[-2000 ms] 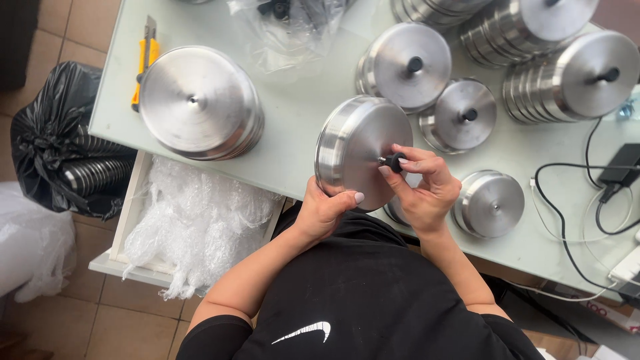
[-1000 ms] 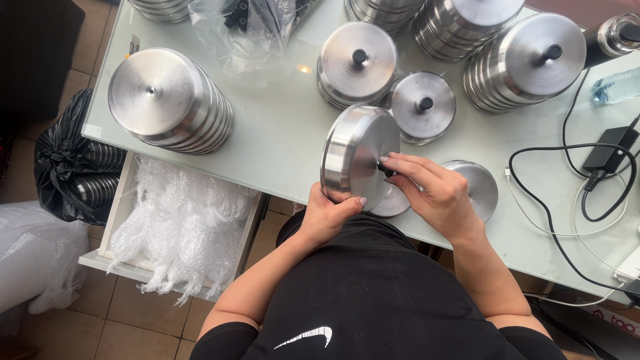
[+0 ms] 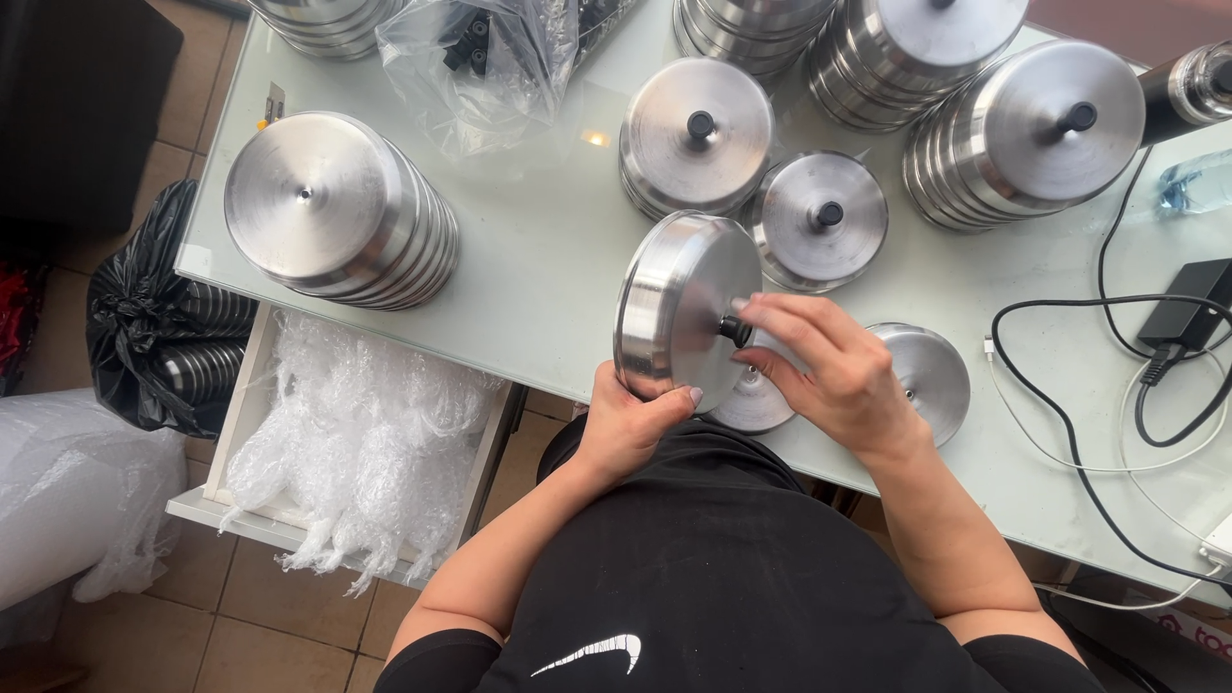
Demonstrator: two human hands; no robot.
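My left hand (image 3: 635, 419) grips the lower rim of a round brushed-metal lid (image 3: 664, 308), held tilted above the table's front edge. A black knob (image 3: 735, 330) stands out from the middle of the lid's face. Thumb and fingers of my right hand (image 3: 818, 361) are spread around the knob; whether they touch it I cannot tell. Behind the lid sits a smaller metal lid with a black knob (image 3: 823, 219). Two knobless metal lids (image 3: 922, 380) (image 3: 751, 399) lie near the front edge, both partly hidden by my right hand or the held lid.
A stack of metal lids (image 3: 308, 207) stands on the glass-topped table (image 3: 539, 260) at left. Knobbed stacks (image 3: 1064, 125) fill the back right. A clear plastic bag (image 3: 481, 67) holds black parts. Cables and a power adapter (image 3: 1186, 306) lie right. An open drawer (image 3: 241, 515) holds bubble wrap (image 3: 366, 443).
My left hand keeps hold of the lid. The fingers of my right hand, closed on the knob earlier, are now more spread around it. The view has shifted.
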